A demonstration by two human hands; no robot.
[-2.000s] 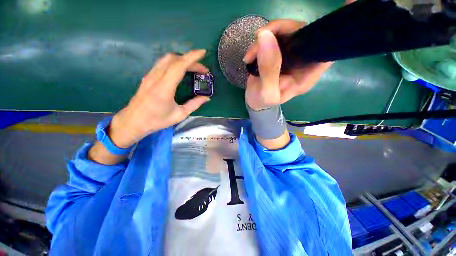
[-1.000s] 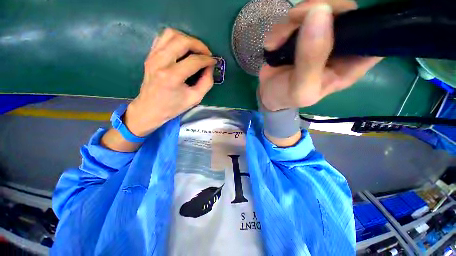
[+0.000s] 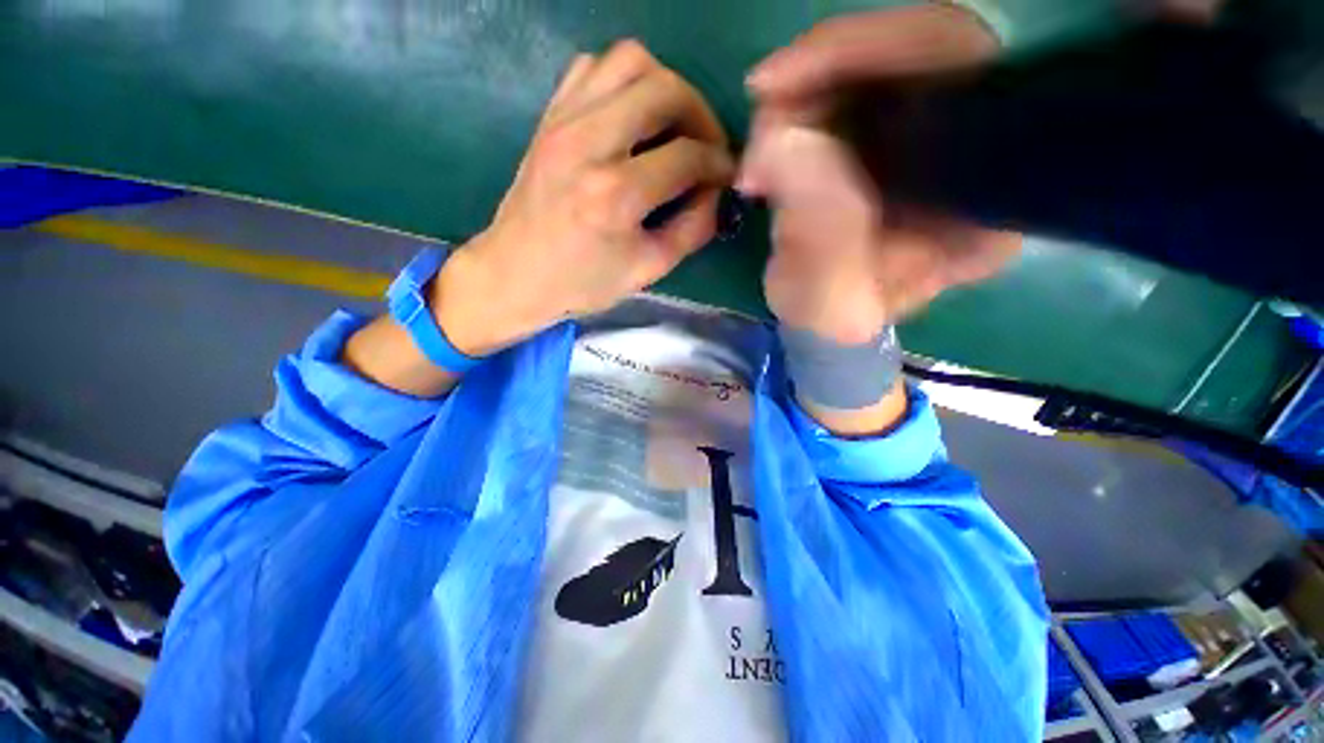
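My left hand (image 3: 603,189), with a blue wristband, pinches a small black housing (image 3: 730,215) between thumb and fingers; the fingers cover most of it. My right hand (image 3: 857,203), with a grey wristband, is blurred and grips the thick black electric screwdriver (image 3: 1089,145), which runs off toward the right edge. The driver's narrow end is at or very near the housing, between the hands. The bit is hidden or blurred, so contact cannot be told. The screw dish is not visible.
The green bench mat (image 3: 363,116) lies under both hands. A black cable (image 3: 987,380) and a black power strip (image 3: 1104,417) are at the bench's front edge on the right. Racks with blue bins (image 3: 1125,649) stand at lower right.
The left hand has moved right with the housing. The two hands now meet, with the driver's end at the housing. The screw dish has gone from view and the camera view has tilted.
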